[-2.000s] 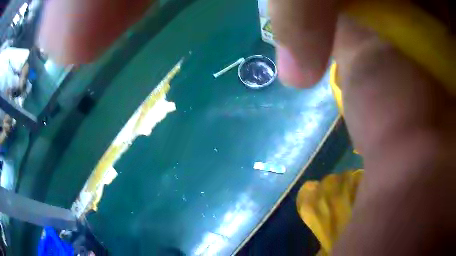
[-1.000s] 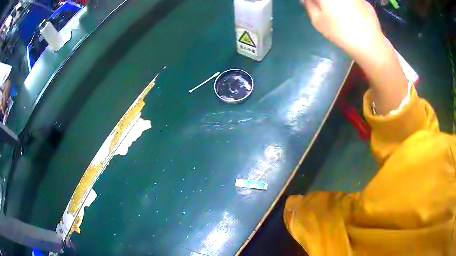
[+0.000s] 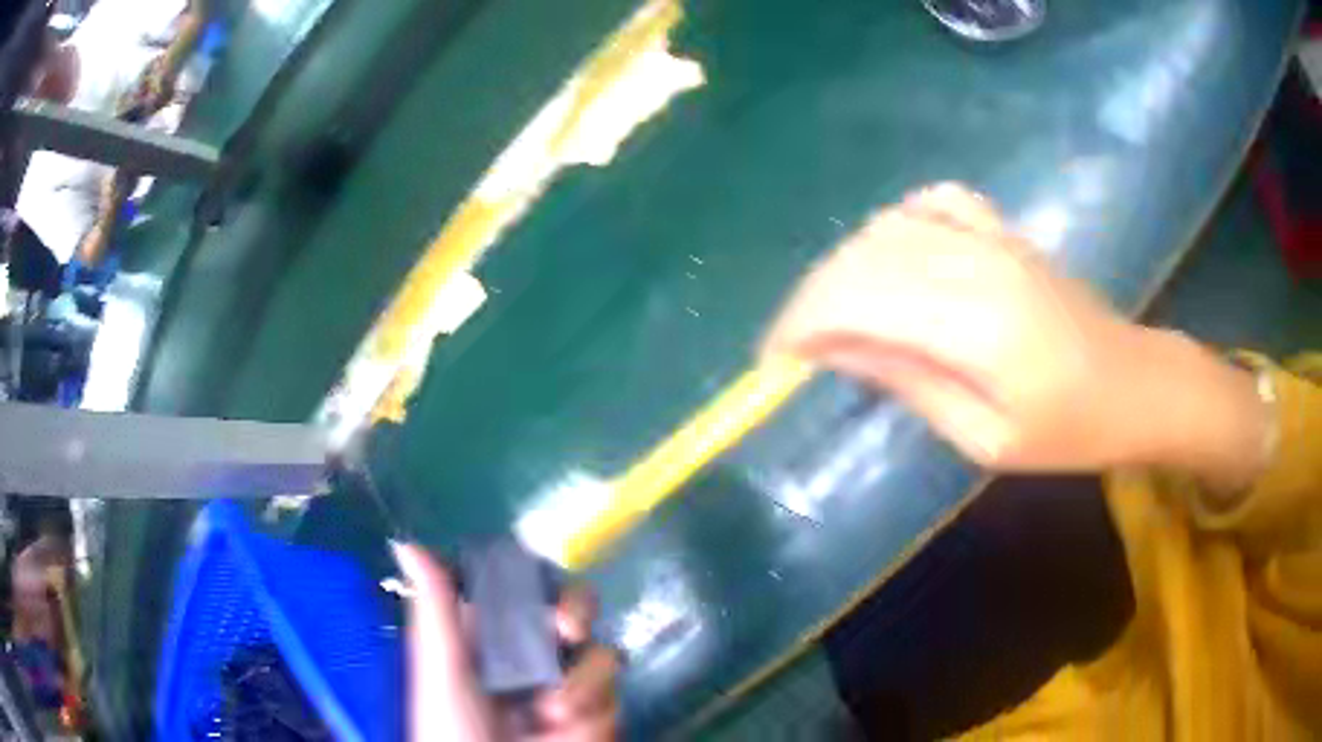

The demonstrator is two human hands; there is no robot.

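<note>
My right hand (image 3: 964,341) is shut on the yellow handle of a toothbrush (image 3: 689,461) over the green bench. The white bristle head points down to the left and meets or nearly meets the top of a black power adapter (image 3: 512,616). My left hand (image 3: 442,652), blurred and cut off by the bottom edge, holds the adapter between its fingers. The adapter's lower end is hidden by the fingers.
A blue basket (image 3: 312,580) with black items stands at the lower left, beside a grey metal post (image 3: 160,451). Torn yellow and white tape (image 3: 464,239) runs along the bench (image 3: 812,160). A round dish (image 3: 989,12) is cut off at the top. People show partly at the left.
My left hand and the black adapter have come into view at the bottom. My right hand has moved down and left, now with the toothbrush. The view has shifted; the basket shows and the bottle is out.
</note>
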